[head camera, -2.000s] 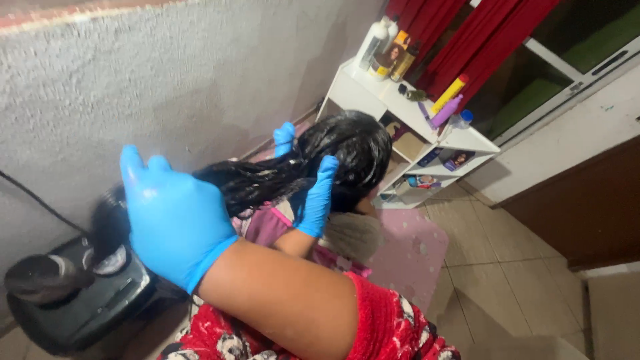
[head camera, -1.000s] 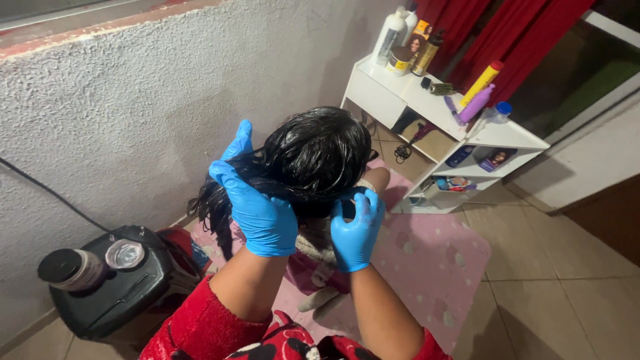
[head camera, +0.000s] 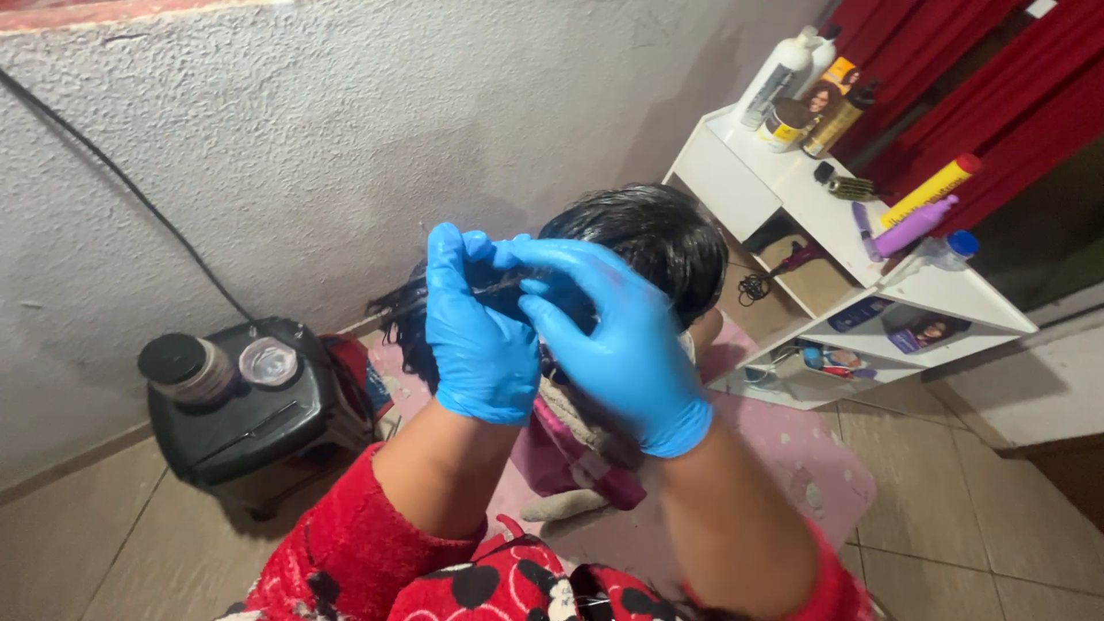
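Both my hands wear blue disposable gloves. A person's wet, shiny black hair (head camera: 638, 228) fills the middle of the view, the head turned away. My left hand (head camera: 483, 332) is upright, palm toward the hair, with a strand lying across its fingers. From the right, my right hand (head camera: 608, 332) curves around the same strand, its thumb below and fingers above, close to my left fingers. Loose wet ends of the hair hang to the left behind my left hand. Below my hands, a pink garment (head camera: 561, 457) and a grey cloth show on the person.
At left stands a black plastic stool (head camera: 250, 431) with a dark-lidded jar (head camera: 185, 366), an upturned lid (head camera: 268, 362) and a thin dark tool. A white shelf unit (head camera: 750, 172) at right holds bottles, a jar and a brush. Under the person lies a pink mat (head camera: 811, 466); a textured wall rises behind.
My right hand has moved from beneath the right side of the head to the strand beside my left hand. Two seconds ago one gloved hand was raised at the left, off the head.
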